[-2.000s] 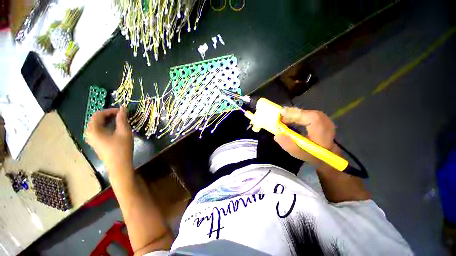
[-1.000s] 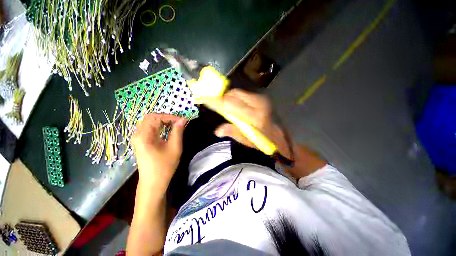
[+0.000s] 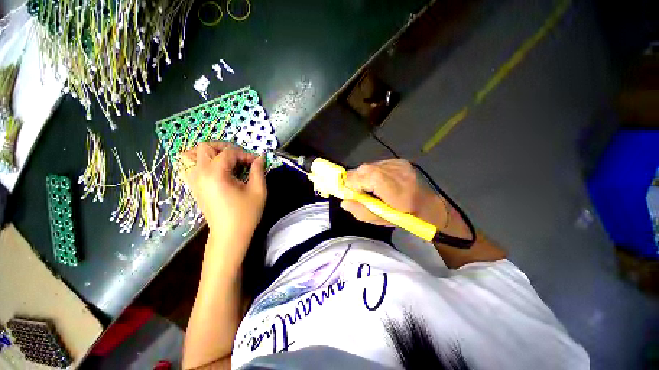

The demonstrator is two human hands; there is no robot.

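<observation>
The green PCB panel (image 3: pixel 209 119) lies near the bench's front edge, with white-centred round boards toward its right end. My right hand (image 3: pixel 390 191) is shut on the yellow soldering iron (image 3: pixel 361 199); its dark tip is at the panel's lower right part. My left hand (image 3: pixel 227 184) is over the panel's lower left, thumb and fingers curled toward each other. Whether it holds a wire is hidden. Thin white and yellow lead wires (image 3: pixel 144 202) lie left of my left hand, some reaching onto the panel.
A tangled mass of wired boards (image 3: pixel 108 43) lies at the far left. A spare PCB strip (image 3: pixel 62 220), white scraps (image 3: pixel 202 85) and rubber bands (image 3: pixel 210 13) lie on the bench. A dark part block (image 3: pixel 37 341) sits on cardboard (image 3: pixel 43 282) at lower left. A blue bin (image 3: pixel 629 191) stands at right.
The view has shifted. My left hand has moved from the loose wires onto the panel. The iron first swung over the panel's far right corner, then came back to its lower right.
</observation>
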